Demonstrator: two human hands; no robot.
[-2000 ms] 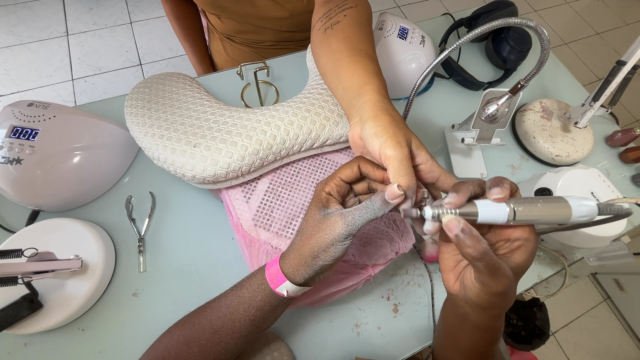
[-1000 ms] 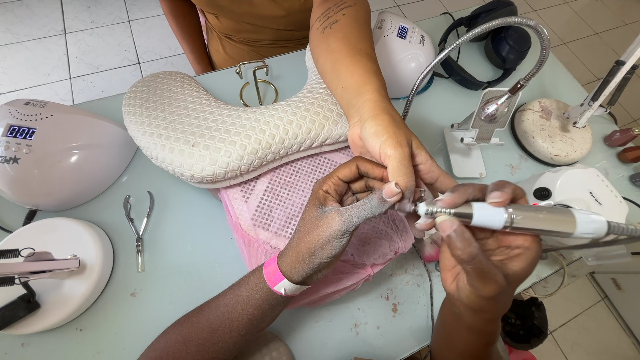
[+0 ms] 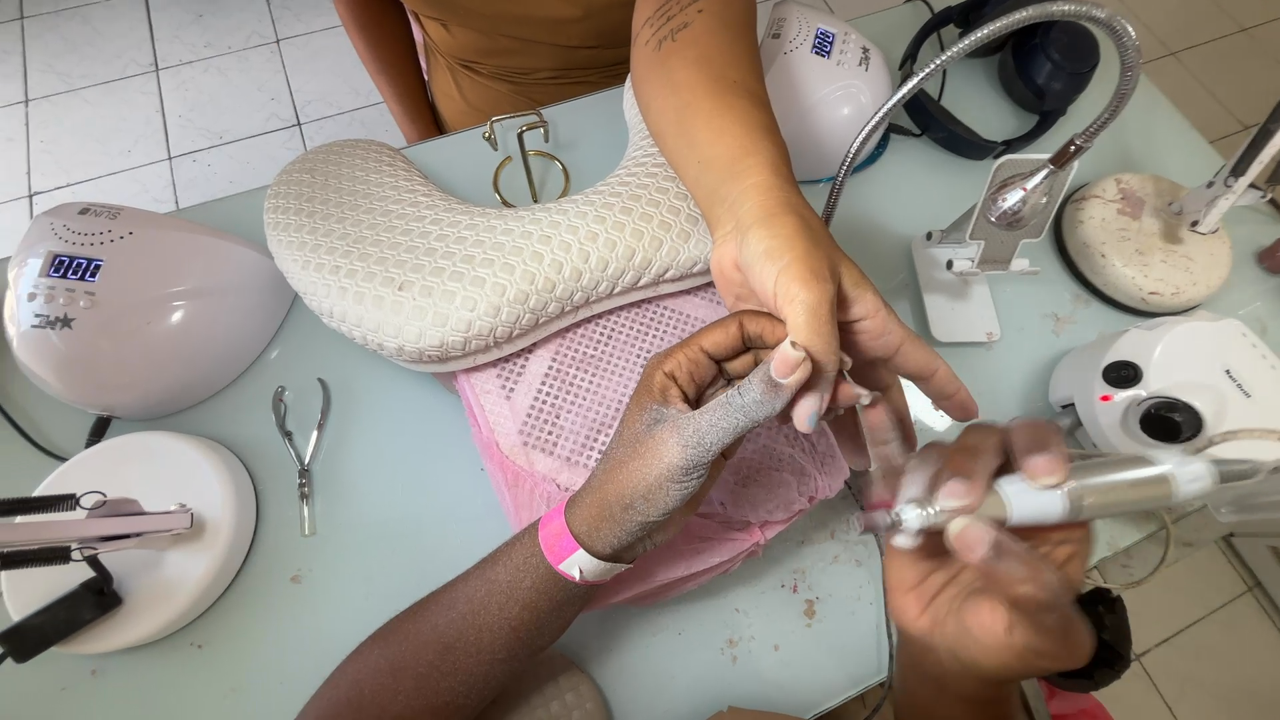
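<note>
My left hand (image 3: 670,440), dusted with pale powder and wearing a pink and white wristband, grips a finger of the other person's hand (image 3: 800,270). Beneath them lies a pink mesh-topped dust collector with a pink cover (image 3: 590,390). A white textured hand-rest cushion (image 3: 480,260) supports the other person's forearm. My right hand (image 3: 990,570), blurred, holds a nail drill handpiece (image 3: 1090,490) just right of and below the other person's fingers; its tip looks apart from the nails. The handpiece's cord leads off right, near the white nail drill unit (image 3: 1170,385) with a red light.
Cuticle nippers (image 3: 302,450) lie at left, between a nail lamp (image 3: 150,310) and a round white lamp base (image 3: 215,530). At right are a flexible metal lamp neck (image 3: 960,60), a phone stand (image 3: 965,290), headphones (image 3: 1040,80) and a speckled round base (image 3: 1140,240). Another nail lamp (image 3: 820,90) stands behind.
My right hand has moved the drill handpiece away from the held nail, downward and to the right. The other person's fingers have spread further. My left hand keeps its grip.
</note>
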